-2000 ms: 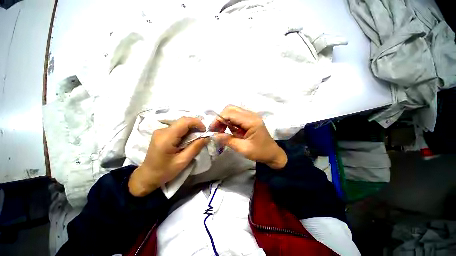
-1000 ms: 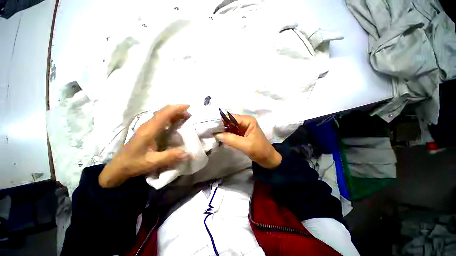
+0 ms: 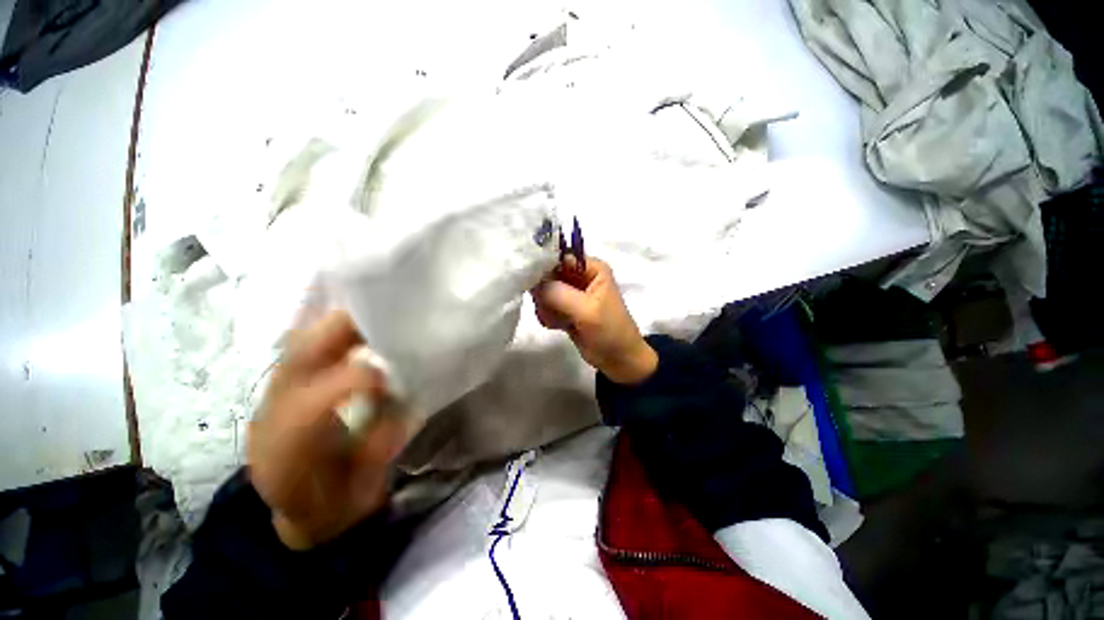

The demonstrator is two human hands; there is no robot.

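A pale off-white garment [image 3: 448,291] spreads over the white table, and a stitched part of it is lifted between my hands. My left hand [image 3: 325,424] is blurred and closed on a bunched edge of the garment at the lower left. My right hand [image 3: 593,317] holds dark-bladed thread snips [image 3: 571,251] with a red grip, blades pointing up, beside the far end of the lifted part. A small dark round spot, perhaps a button, shows on the cloth near the snips. Whether my right fingers also pinch the cloth is unclear.
A crumpled grey-green pile of garments [image 3: 969,133] hangs over the table's right corner. Below it stand a blue crate edge [image 3: 814,400] and a green crate [image 3: 902,458] with folded cloth. A dark cloth [image 3: 79,36] lies at the upper left. The white table [image 3: 835,230] ends at the right.
My hands were close together at the cloth and are now farther apart. My left hand has moved down and towards me, and the cloth part between the hands is raised and stretched out.
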